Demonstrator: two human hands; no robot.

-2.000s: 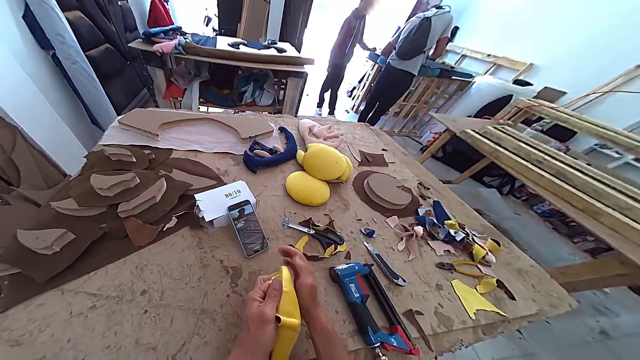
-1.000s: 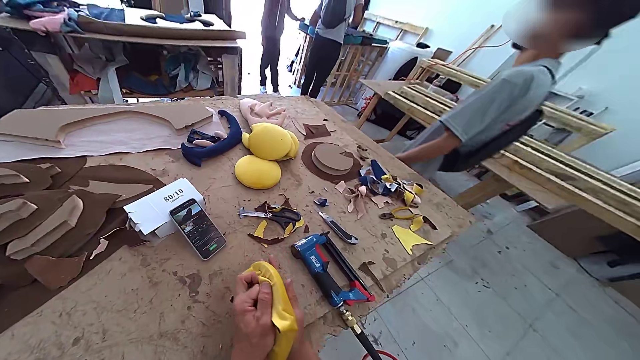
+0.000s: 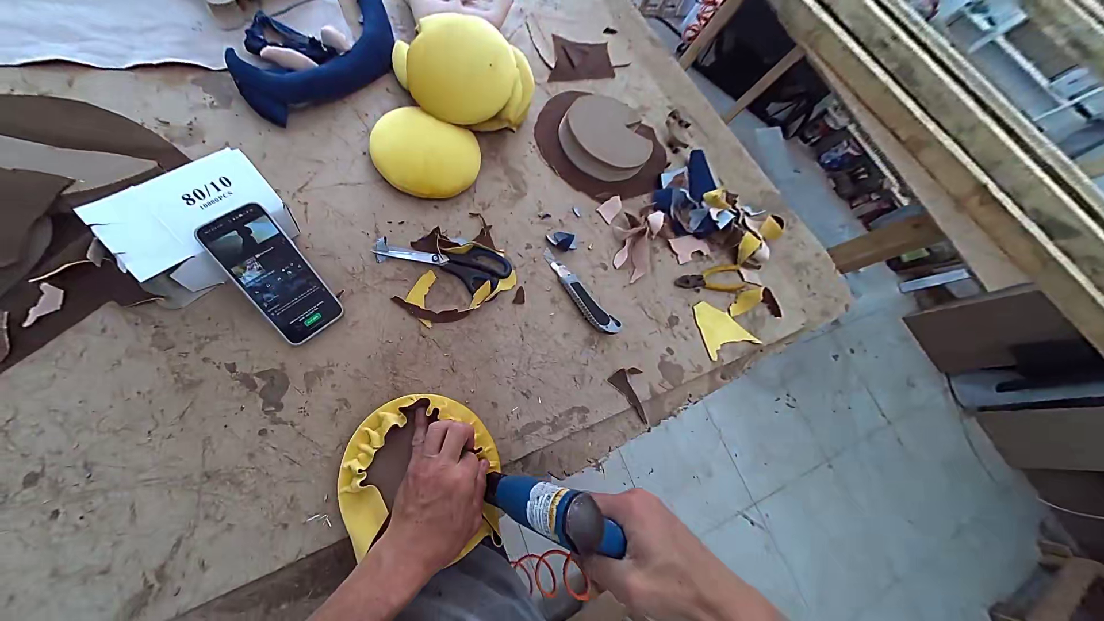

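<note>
A round piece with gathered yellow fabric (image 3: 366, 509) around its rim and a brown centre lies underside up at the table's near edge. My left hand (image 3: 444, 487) presses on it, fingers curled at the fabric's inner edge. In my right hand (image 3: 642, 548) is a blue pneumatic staple gun (image 3: 535, 504), its nose against the right side of the yellow rim beside my left fingers. Farther back lie black-handled scissors (image 3: 461, 263) among scraps and a utility knife (image 3: 582, 291). Yellow covered pads (image 3: 425, 153) rest beyond them.
A smartphone (image 3: 269, 274) leans on a white carton (image 3: 194, 203) at left. Pliers (image 3: 711, 280) and fabric scraps (image 3: 638, 237) lie near the right edge. Behind are round brown pieces (image 3: 604, 138) and a curved blue padded piece (image 3: 345, 73). An orange coiled hose (image 3: 552, 573) hangs below the staple gun.
The staple gun, on the table a second ago, is now in my right hand at the yellow piece. That piece now shows its gathered underside. The view has tilted down; the people are out of view.
</note>
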